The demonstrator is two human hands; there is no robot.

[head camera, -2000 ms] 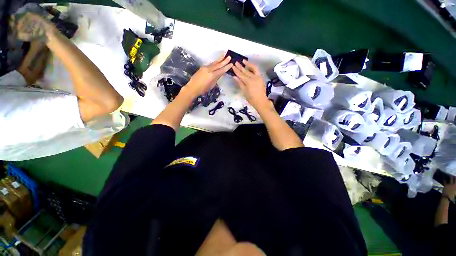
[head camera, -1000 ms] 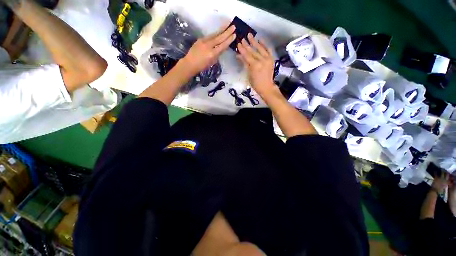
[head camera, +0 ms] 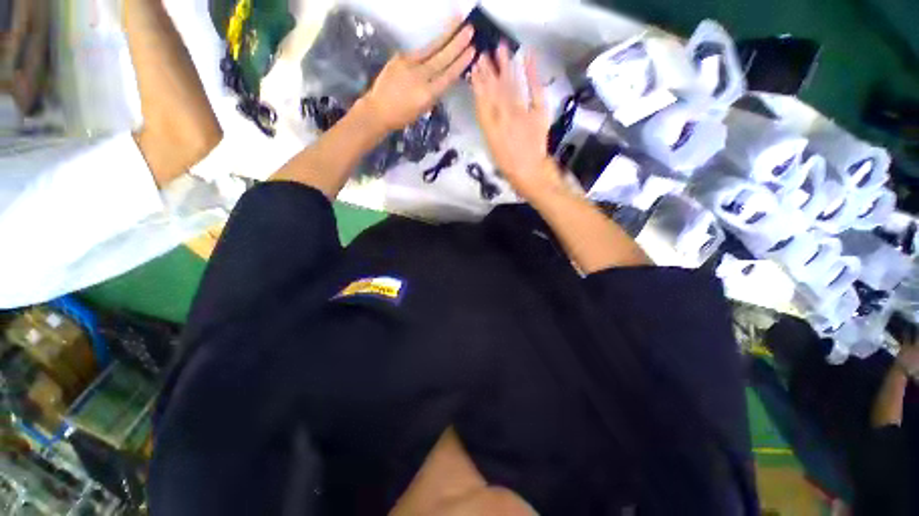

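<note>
A small black box lies at the top of the view, partly covered by my fingers. My left hand has its fingertips on the box's left side. My right hand has spread fingers at the box's lower right edge. Both hands are bare and blurred, so how firmly they touch the box is hard to see. Coiled black cables lie below my hands on the white tabletop. A crumpled clear bag of black cables lies left of my left hand.
Many white sleeves with dark items stand in rows at right. An open black box is behind them. A green bag with yellow marking lies upper left. A person's arm is at left; another person's arm is at lower right.
The view has shifted, so the table and box sit higher in the picture. My right hand's fingers are more upright and spread beside the box. The neighbour's arm at left has changed its angle.
</note>
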